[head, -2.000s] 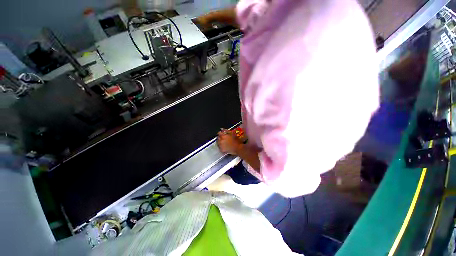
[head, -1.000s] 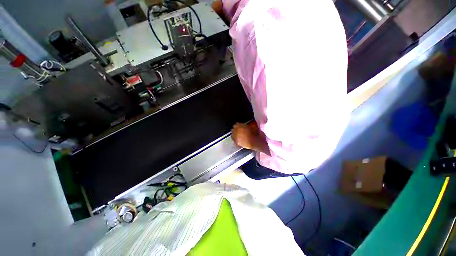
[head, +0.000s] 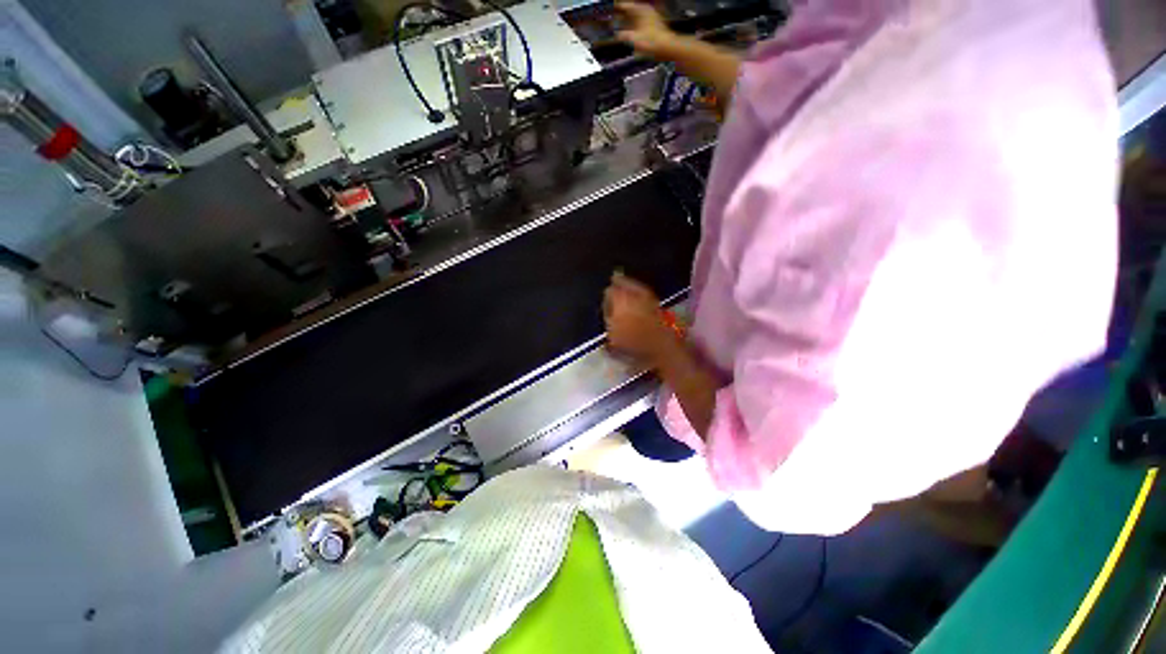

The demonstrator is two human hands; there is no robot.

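Neither of my hands is in view; only my striped white top with a bright green part shows at the bottom. The black machine conveyor belt (head: 448,345) lies in front of me and bears no product that I can see. The machine front rail (head: 550,406) runs along its near side. Another person in a pink top stands at the right and hides the belt's right end. That person's one hand (head: 636,319) is at the rail; the other hand (head: 650,28) reaches over the machine's far side.
A jumble of hand tools and cable ties (head: 441,483) and a tape-like roll (head: 329,538) lie on the near ledge. A pale machine plate (head: 384,109) is beyond the belt. The green assembly-line conveyor (head: 1023,600) curves at the lower right. Dark cables lie on the floor.
The other person has leaned and shifted, now covering the floor carton more. Their near hand has lifted slightly from the rail, and their far hand shows again with fingers spread.
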